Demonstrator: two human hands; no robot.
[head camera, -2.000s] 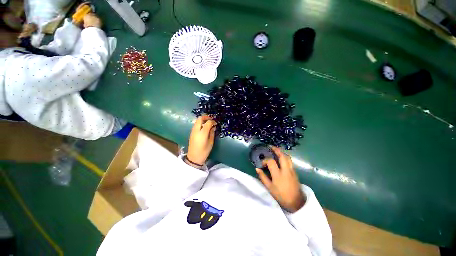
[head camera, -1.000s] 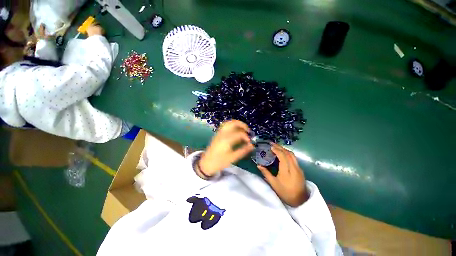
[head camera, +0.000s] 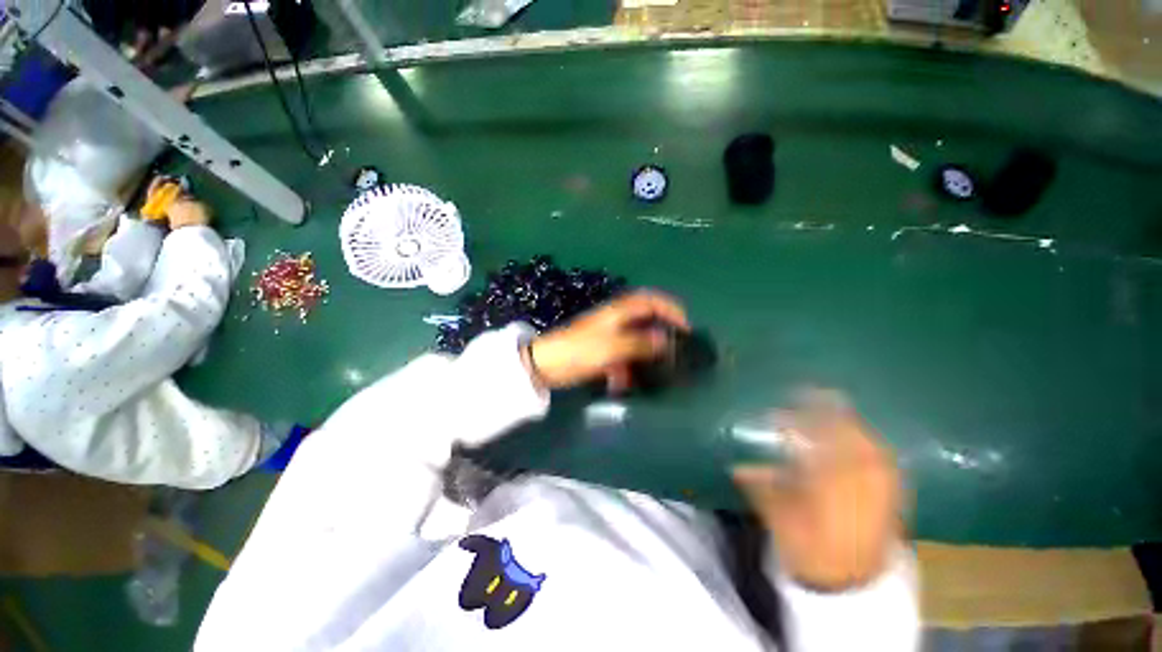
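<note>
A black housing, blurred, stands or is held at the right end of the black heap. My left hand has its fingers around the housing's left side; how firmly it grips is hard to see. My right hand is strongly blurred, lower right of the housing and apart from it, thumb and fingers spread, with nothing visible in it. The heap of small glossy black parts lies behind my left forearm and hand, which hide its front.
A white fan lies left of the heap. Round black-and-white units and black cylinders lie further back on the green bench. A neighbour in dotted sleeves works at left by a red-gold pile. Cardboard shows lower right.
My left hand has moved from the heap's front to the housing. My right hand has let go of it and moved right. The view has tilted up, showing the bench's far edge.
</note>
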